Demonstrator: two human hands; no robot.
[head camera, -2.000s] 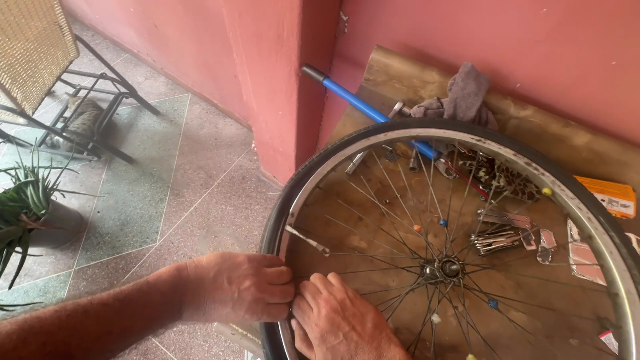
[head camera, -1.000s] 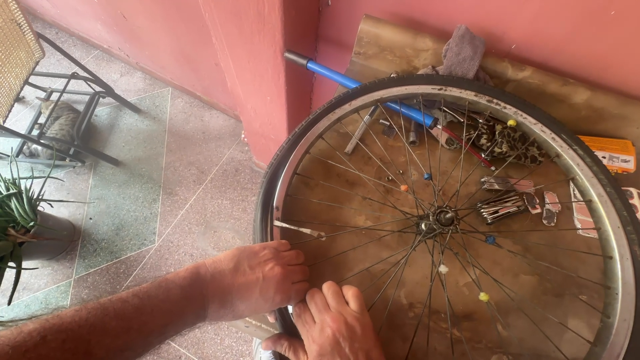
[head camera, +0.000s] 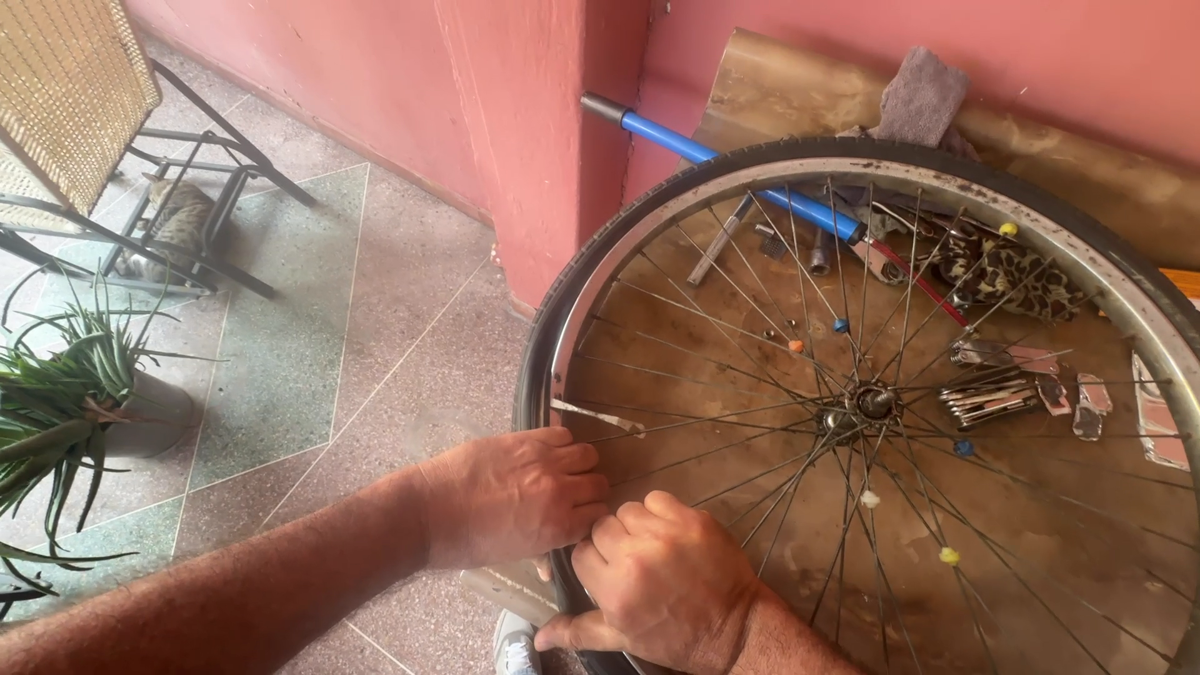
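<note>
A spoked bicycle wheel (head camera: 862, 161) with a black tyre (head camera: 537, 375) lies over a brown-covered work surface. My left hand (head camera: 516, 497) is closed on the tyre and rim at the wheel's left side. Just below and right of it, my right hand (head camera: 656, 581) grips the same edge, its thumb stretched across the tyre. The fingertips of both hands are partly hidden. Above my left hand, a thin pale metal lever (head camera: 600, 414) sticks inward from the rim. The hub (head camera: 867, 403) sits right of my hands, and coloured beads, one of them orange (head camera: 796, 346), are on the spokes.
Behind and under the wheel lie a blue hand pump (head camera: 670, 139), a grey cloth (head camera: 923, 94), a folding multi-tool (head camera: 986, 398), a camouflage pouch (head camera: 1017, 277) and patches (head camera: 1161, 422). A pink pillar (head camera: 534, 141) stands behind. At left are a potted plant (head camera: 150, 412), a chair (head camera: 80, 103) and a cat (head camera: 178, 225).
Both hands stay on the tyre's left edge. My right thumb now reaches out across the tyre; two seconds ago the hands were closer together. The view has shifted somewhat.
</note>
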